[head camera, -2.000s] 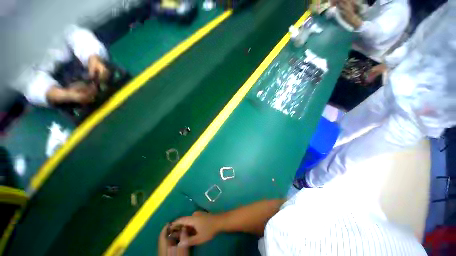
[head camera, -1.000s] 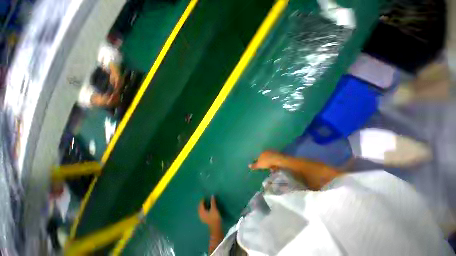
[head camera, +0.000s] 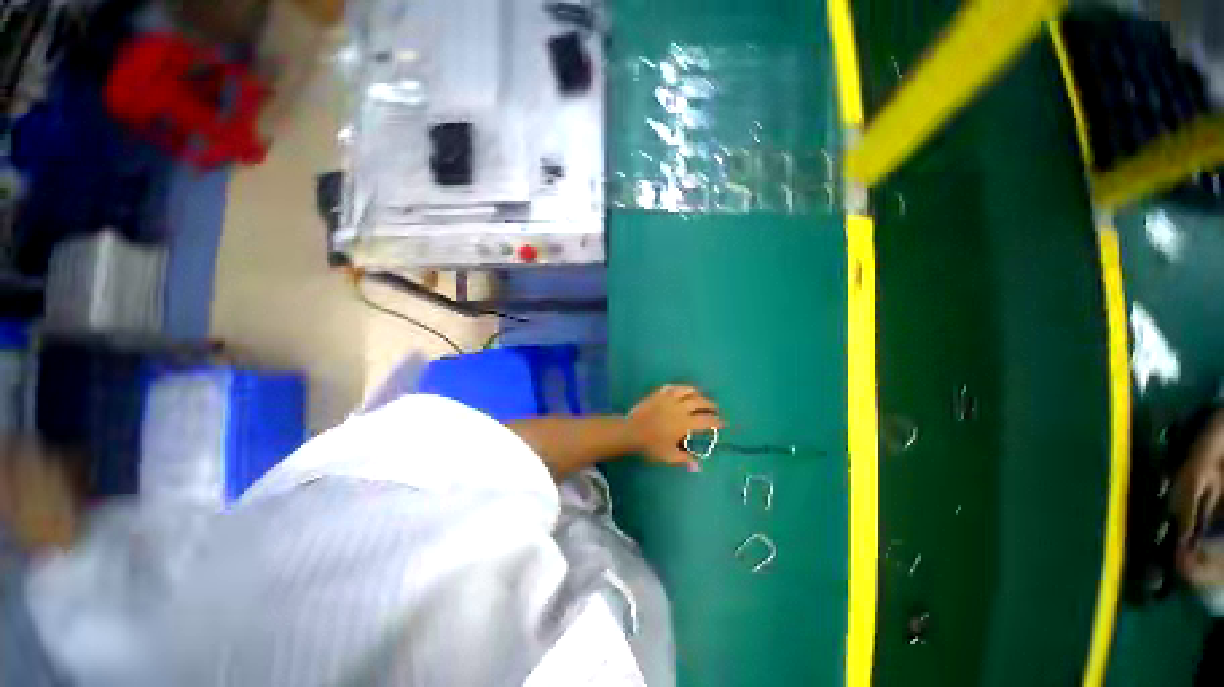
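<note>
My left hand (head camera: 671, 424) reaches in from the left over the green mat (head camera: 732, 322). Its fingers and thumb are around a thin silver metal frame (head camera: 701, 440). Two more open metal frames lie loose on the mat just below it, one nearer (head camera: 757, 491) and one farther down (head camera: 756, 552). A dark seam in the mat runs right from the held frame. My right hand is not in view.
A clear blister tray (head camera: 725, 181) lies up the mat. The white machine (head camera: 389, 201) bears black blocks (head camera: 451, 152). Yellow edging (head camera: 862, 349) borders the conveyor (head camera: 1020, 349), which holds frames and a dark part (head camera: 918, 627). Another person's hand (head camera: 1201, 497) shows at right.
The view has swung to my left, bringing in the machine and another clear tray. My left hand has gone to a metal frame; my right hand has left the picture.
</note>
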